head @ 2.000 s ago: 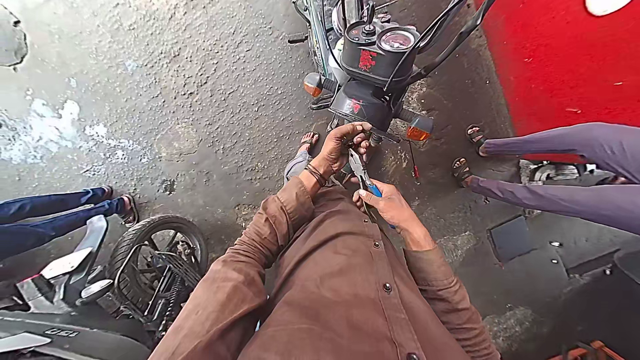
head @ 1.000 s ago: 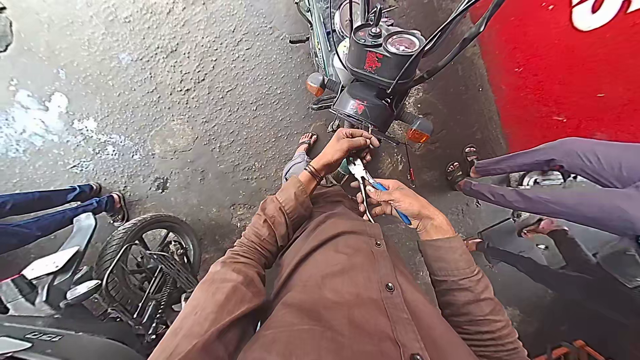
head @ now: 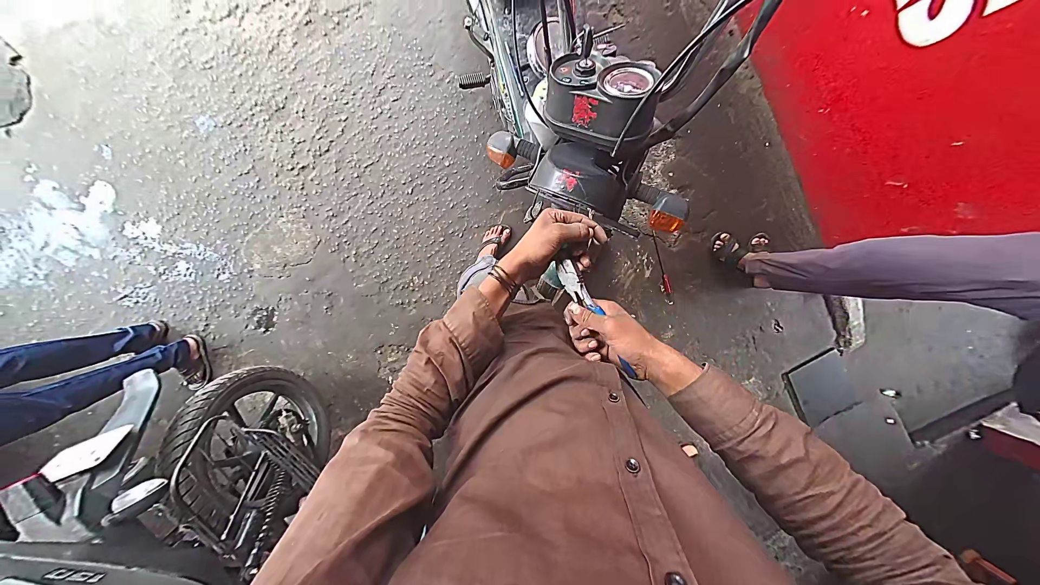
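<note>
My right hand (head: 609, 335) is closed around the blue handles of metal pliers (head: 571, 276), whose jaws point up toward my other hand. My left hand (head: 561, 240) is at the front of a motorcycle, just below its black headlight cowl (head: 578, 177), with the fingers curled and pinched together; a thin piece seems to be between them, too small to name. Above the cowl sits the instrument panel (head: 601, 93) with a round gauge and a key area. Orange turn signals (head: 666, 213) stick out on both sides. A thin cable with a red end (head: 666, 283) hangs to the right.
A second motorcycle's wheel (head: 244, 431) stands at lower left, near a person's legs in blue trousers (head: 89, 361). At right, another person's leg in purple-grey trousers (head: 894, 264) reaches in beside a red surface (head: 886, 122). The ground is rough and partly wet.
The pliers stay in my right hand, near my left hand. At the right, the person's legs have shifted, and only one trouser leg shows plainly now.
</note>
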